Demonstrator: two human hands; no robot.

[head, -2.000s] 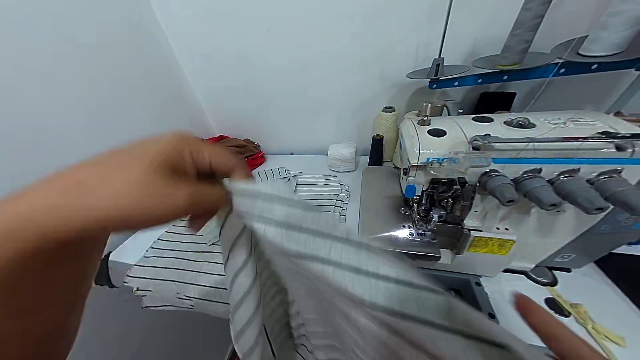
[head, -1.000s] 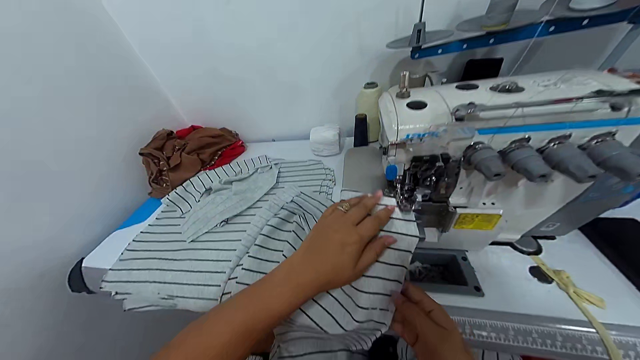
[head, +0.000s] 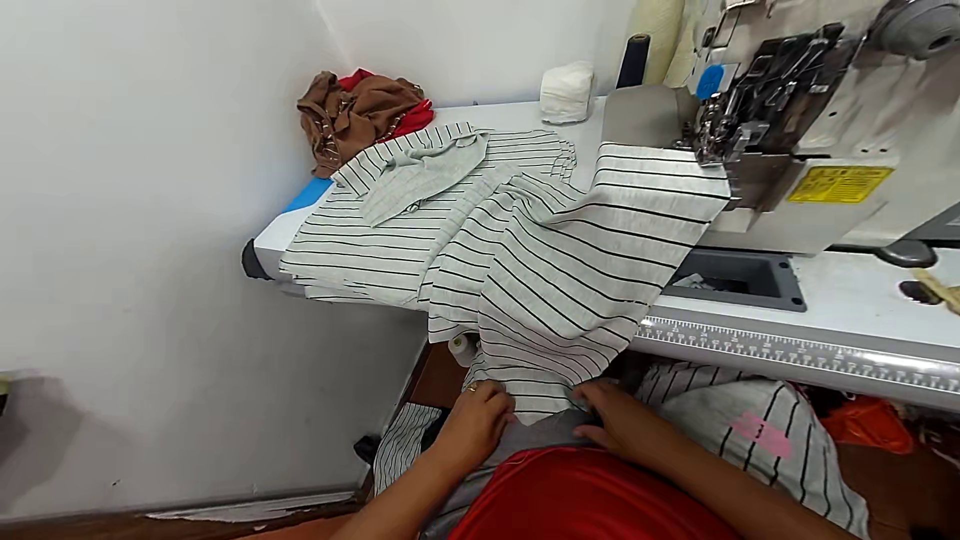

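A white knit fabric piece with black stripes [head: 570, 262] runs from under the presser foot of an overlock sewing machine [head: 787, 112] down over the table edge to my lap. My left hand [head: 480, 420] grips its lower end at the left, fingers curled on the cloth. At the right of that end is my right hand [head: 611, 416], its fingertips at the cloth's edge and its thumb apart; whether it pinches the cloth cannot be told. More striped pieces [head: 360, 247] lie stacked on the table, left of the machine.
Brown and red cloth [head: 360, 112] lies bunched by the wall. A white bundle [head: 567, 91] and thread cones [head: 634, 60] stand behind. A ruler strip [head: 787, 354] follows the table's front edge, below a grey recessed tray [head: 791, 289]. More striped cloth [head: 772, 427] hangs beneath.
Both hands have moved from beside the presser foot down to the cloth's lower end at my lap. The cloth's upper end stays at the foot. The view has tilted down and shifted left.
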